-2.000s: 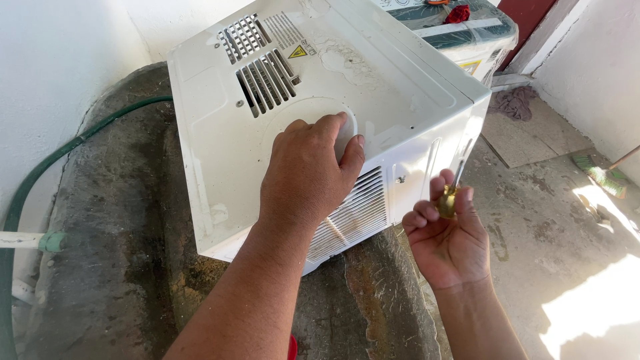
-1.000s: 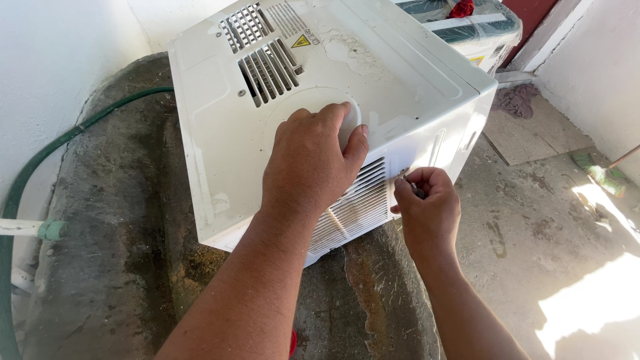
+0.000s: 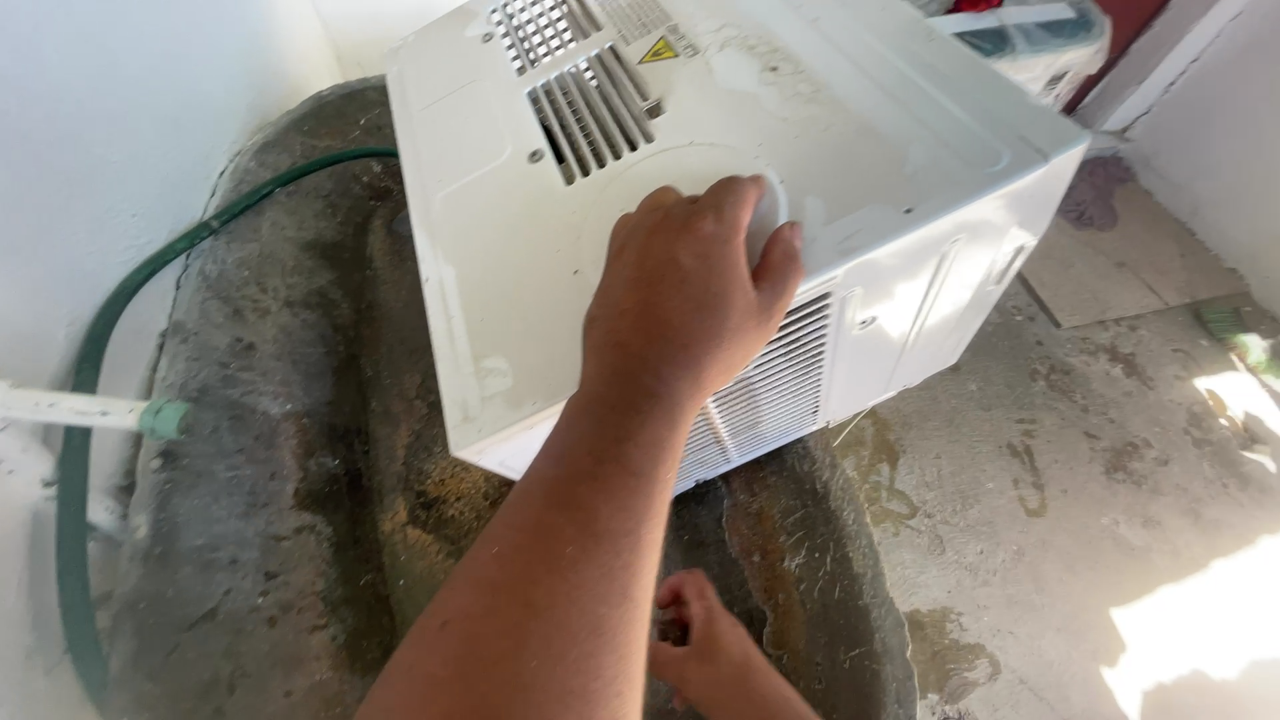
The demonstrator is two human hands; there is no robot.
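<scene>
A white metal appliance housing [image 3: 510,250] with slotted vents, a side grille and a yellow warning sticker lies tilted on a concrete ledge. My left hand [image 3: 690,280] grips the raised round part on its upper face, fingers curled over the edge. Below the housing and beside my left forearm is my right hand [image 3: 705,630], over the dark concrete. Its fingers are curled and partly hidden by the forearm. A dark spot shows between them, too blurred to tell whether it is an object.
A green hose [image 3: 100,330] curves along the wall at left, beside a white pipe with a green fitting [image 3: 163,419]. Behind the housing stands another appliance [image 3: 1040,45] wrapped in plastic. A cloth [image 3: 1095,193] lies on a floor board [image 3: 1140,255] at right.
My right hand has left the side of the housing and moved down and to the left. Two seconds ago it held up a small slim metal tool. My left hand stays on the round part.
</scene>
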